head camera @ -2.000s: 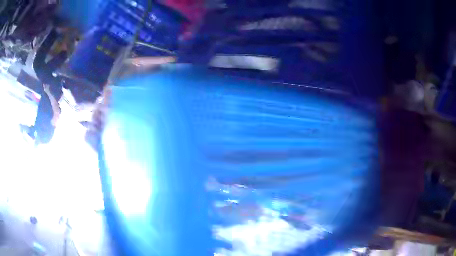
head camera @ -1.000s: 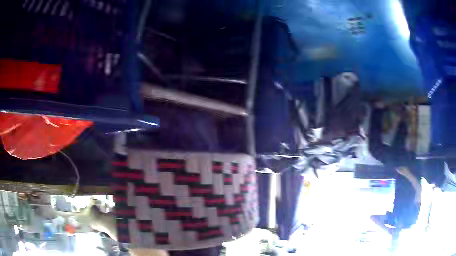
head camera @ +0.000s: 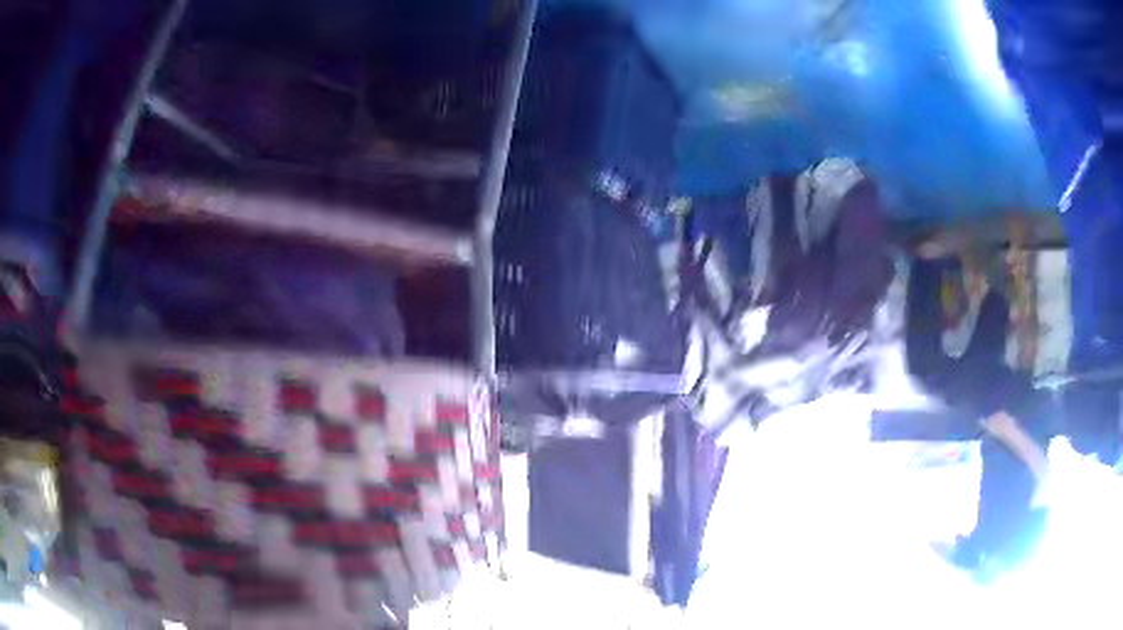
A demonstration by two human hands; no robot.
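Note:
The view is upside down and blurred. Patterned fabric [head camera: 296, 480], pale with red and black broken blocks, fills the lower left, beside a thin metal frame [head camera: 490, 234] with bars. Dark purple cloth [head camera: 259, 289] shows between the bars. Neither of my hands can be made out, so I cannot tell that anything is held.
Blue floor [head camera: 837, 99] shows at the top. Dark and whitish crumpled cloth [head camera: 800, 320] is right of centre. A person [head camera: 1004, 455] in dark clothes is at the right, with a bare arm visible. A dark blue crate-like shape [head camera: 579, 271] stands beside the frame.
The patterned fabric and metal frame have shifted left and look larger. The red things at the left have left the view. The large light-blue shape seen earliest is gone.

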